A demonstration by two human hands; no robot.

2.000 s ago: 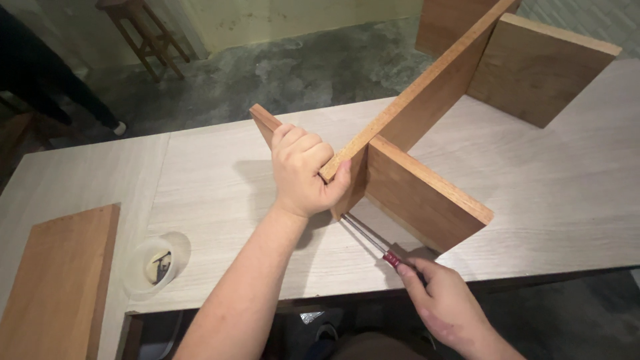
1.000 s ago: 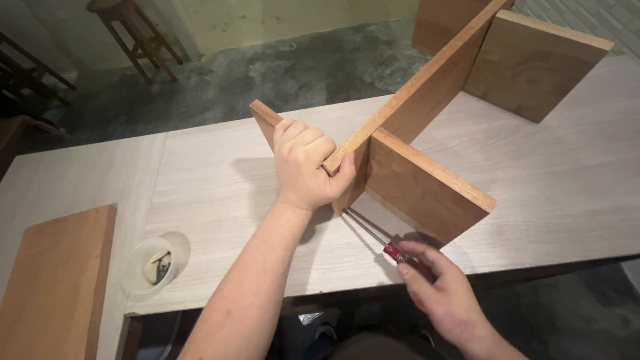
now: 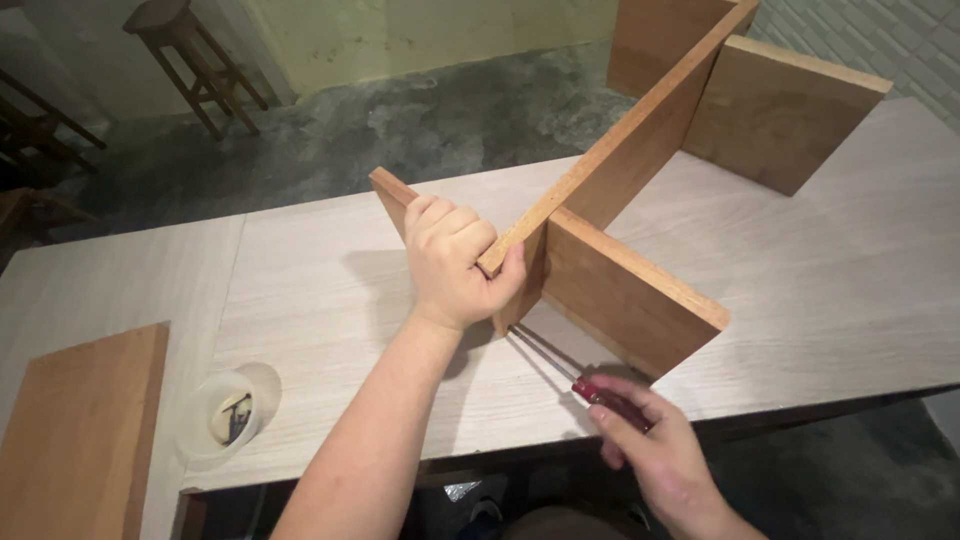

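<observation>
A long wooden board [image 3: 637, 135] stands on edge across the table, with shorter boards joined crosswise to it. My left hand [image 3: 461, 262] grips its near end, thumb on the right face and fingers over the far side. In my right hand [image 3: 645, 442] is a screwdriver with a red handle [image 3: 611, 403]; its shaft points up and left, the tip at the lower near end of the long board. One short board [image 3: 630, 292] juts out just above the screwdriver, another [image 3: 787, 112] farther off. Whether a screw sits at the tip cannot be made out.
A loose wooden board [image 3: 82, 427] lies on the pale wood-grain table [image 3: 315, 300] at the left. Beside it stands a translucent plastic cup [image 3: 217, 416] holding dark screws. Beyond the table are a wooden stool [image 3: 195, 60] and a wall. The table's near edge runs below my hands.
My right hand has shifted and turned on the screwdriver's handle, while the tip stays at the board's end. My left hand keeps its grip. A person's leg at the far left is out of view.
</observation>
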